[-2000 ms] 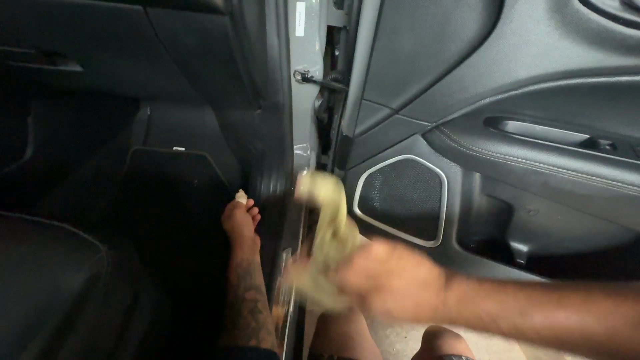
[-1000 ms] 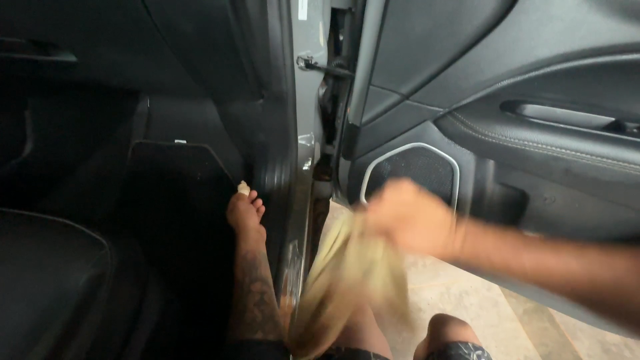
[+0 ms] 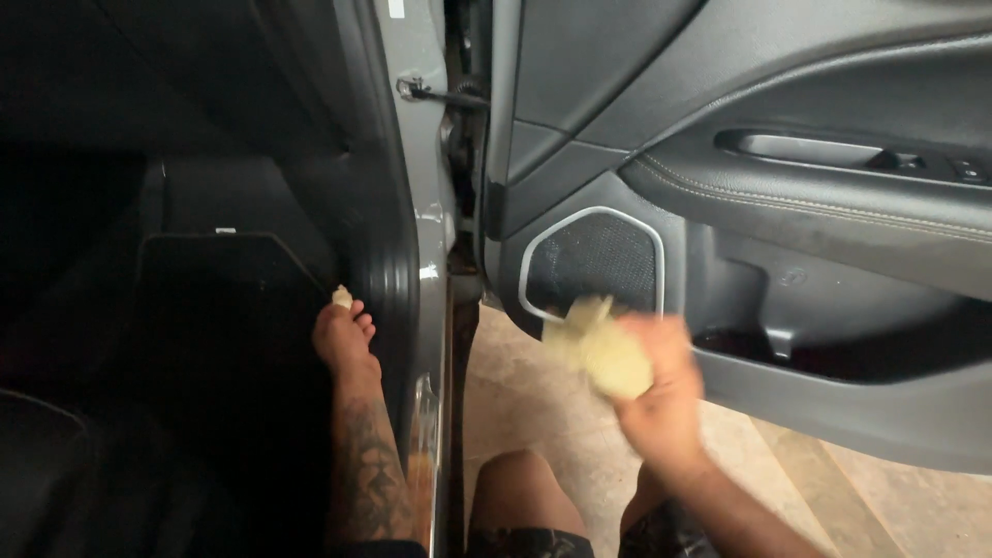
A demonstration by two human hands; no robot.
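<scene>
My left hand (image 3: 345, 337) is inside the car's footwell, beside the inner side of the door sill. It grips a small pale object (image 3: 342, 296) whose tip sticks out past the fingers; its kind cannot be told. Blurred by motion, my right hand (image 3: 663, 380) holds a bunched pale yellow cloth (image 3: 616, 363) just below and in front of the speaker grille (image 3: 597, 260) of the open car door. Part of the cloth covers the grille's lower rim.
The metal door frame with its sill (image 3: 425, 310) runs between the dark footwell and the door. A door check strap (image 3: 457, 99) spans the gap at the top. On the right are the door pocket (image 3: 852, 341) and pull handle (image 3: 814, 149). My knees are over the tiled floor (image 3: 519, 387).
The cloth hung loose and long from my right hand a second ago; now it is bunched up near the speaker grille. My left hand has stayed in the footwell with the small pale object.
</scene>
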